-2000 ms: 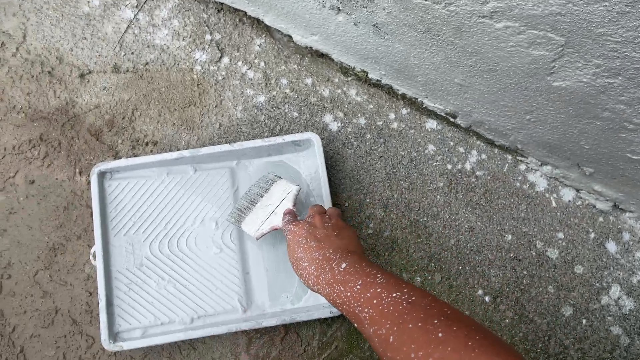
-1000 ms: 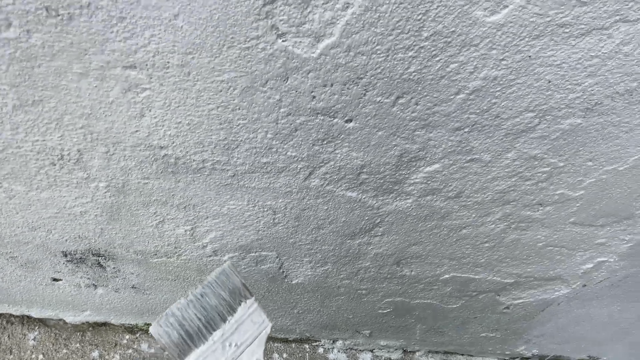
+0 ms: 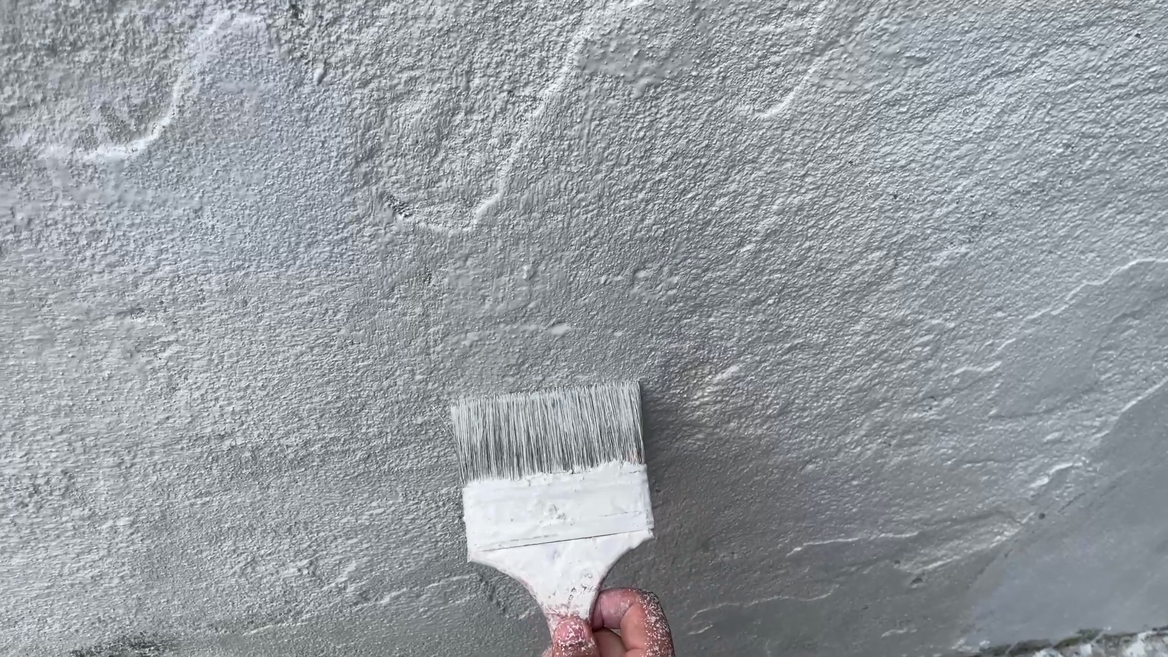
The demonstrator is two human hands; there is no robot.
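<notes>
My right hand [image 3: 630, 625] grips the handle of a wide flat paintbrush [image 3: 558, 506] at the bottom of the view, slightly left of centre. Only paint-speckled fingers and the thumb show; the rest of the hand is cut off by the lower edge. White paint coats the brush's ferrule and handle. Its grey-white bristles point up and lie at the surface of a rough plastered wall [image 3: 776, 274]. Whether the bristle tips press on it is hard to tell. My left hand is out of view.
Grey-white paint covers the uneven wall, which has raised ridges and a smoother patch [image 3: 1086, 547] at lower right. A strip of speckled ground [image 3: 1109, 646] shows along the wall's foot in the bottom right corner.
Two seconds ago the brush was over a white paint tray on the ground. A second ago it was tilted near the wall's foot; now it is upright and higher on the wall. The view has shifted.
</notes>
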